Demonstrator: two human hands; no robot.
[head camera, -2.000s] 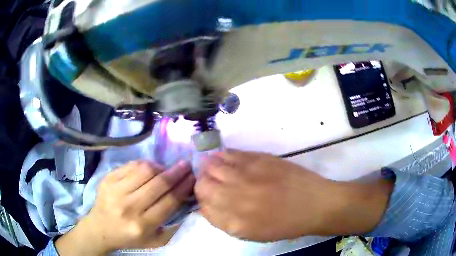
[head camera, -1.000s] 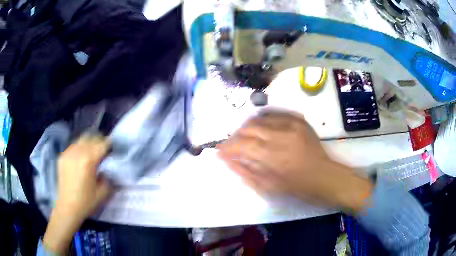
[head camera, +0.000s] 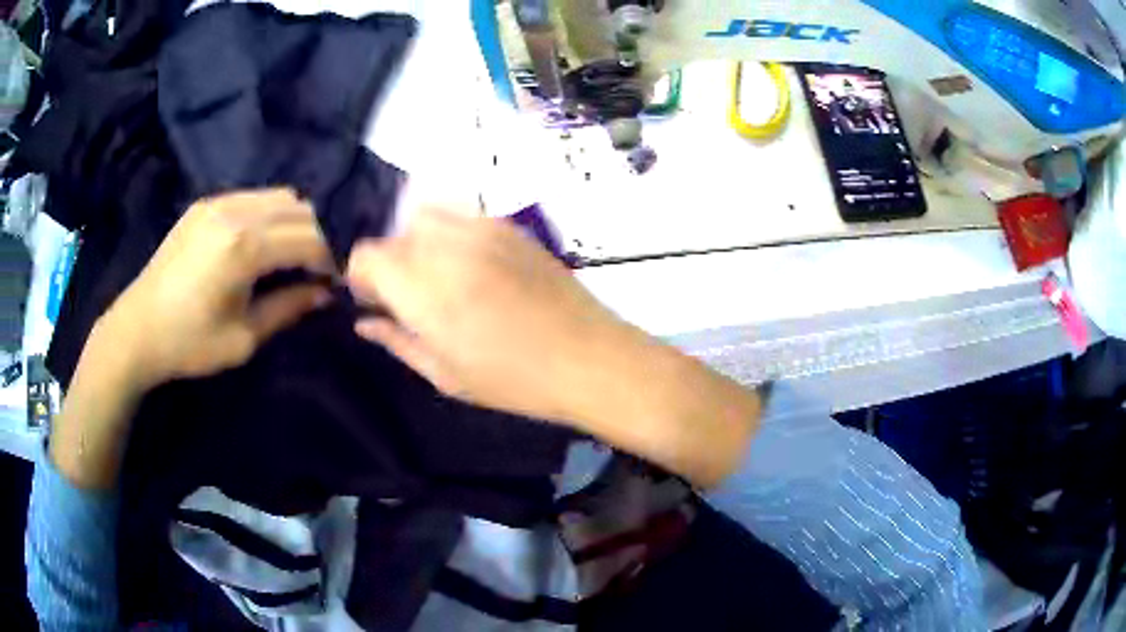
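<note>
A dark garment (head camera: 358, 420) lies over the table's left part and hangs over the front edge, with pale cloth with dark stripes (head camera: 494, 562) showing at the bottom. My left hand (head camera: 229, 290) grips the garment's dark cloth left of centre. My right hand (head camera: 463, 303), slightly blurred, pinches the same cloth just to its right. The fingertips are close together at a fold; the exact edge held is partly hidden. The presser foot and needle area (head camera: 617, 117) of the sewing machine stands behind and to the right, apart from both hands.
The white machine head with "JACK" lettering (head camera: 790, 31) fills the upper right. A yellow loop handle (head camera: 758, 99), a smartphone (head camera: 862, 142), a red packet (head camera: 1035, 231) and a pink ribbon (head camera: 1063, 311) lie to the right. A measuring tape (head camera: 864, 340) runs along the front edge.
The garment has been turned dark side up and spread towards the front edge. My right hand has moved left from beside the needle onto the cloth, near my left hand.
</note>
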